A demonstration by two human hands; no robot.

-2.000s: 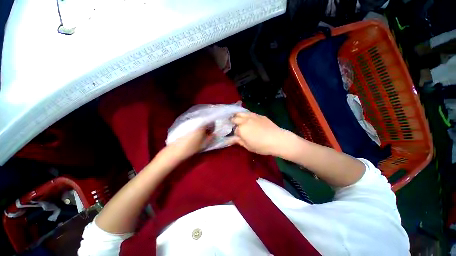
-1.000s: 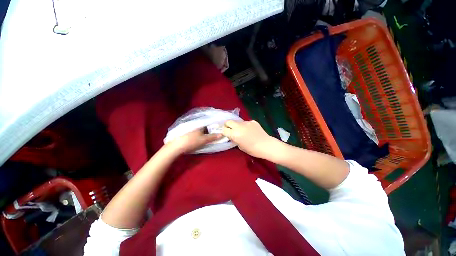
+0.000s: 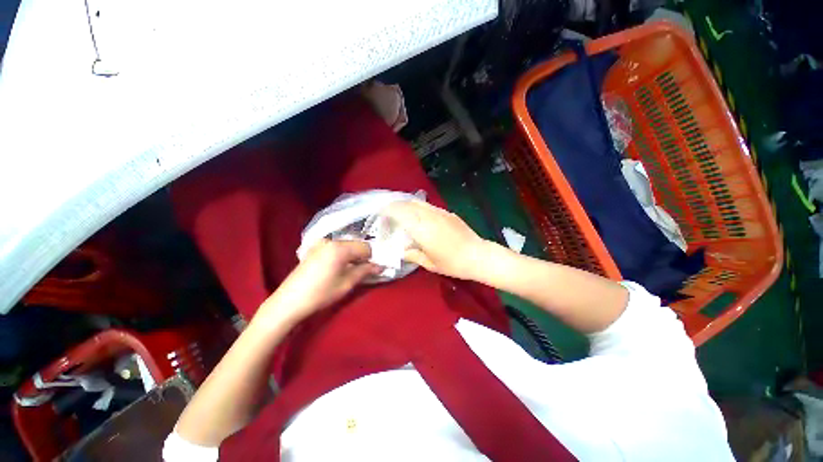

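Observation:
A crumpled, translucent plastic bag [image 3: 338, 215] lies on the dark red apron over my lap. My left hand [image 3: 336, 273] holds the bag's near left side with bent fingers. My right hand [image 3: 431, 238] is at the bag's right side, its fingers on a small white piece [image 3: 390, 254] at the bag's opening. Small dark bits show inside the bag between my hands; what they are cannot be told. My fingertips are partly hidden by the bag and the white piece.
The white table edge [image 3: 226, 113] curves across the upper left, with a thin dark thread on it. A large orange basket [image 3: 744, 171] holding navy cloth [image 3: 577, 135] stands on the green floor at right. A smaller red basket [image 3: 126, 341] with a brown board [image 3: 135, 424] is at lower left.
The bag's mouth is spread wider and dark bits inside now show. The white piece is more visible between my hands. My left hand has moved slightly down and my fingers are more bent.

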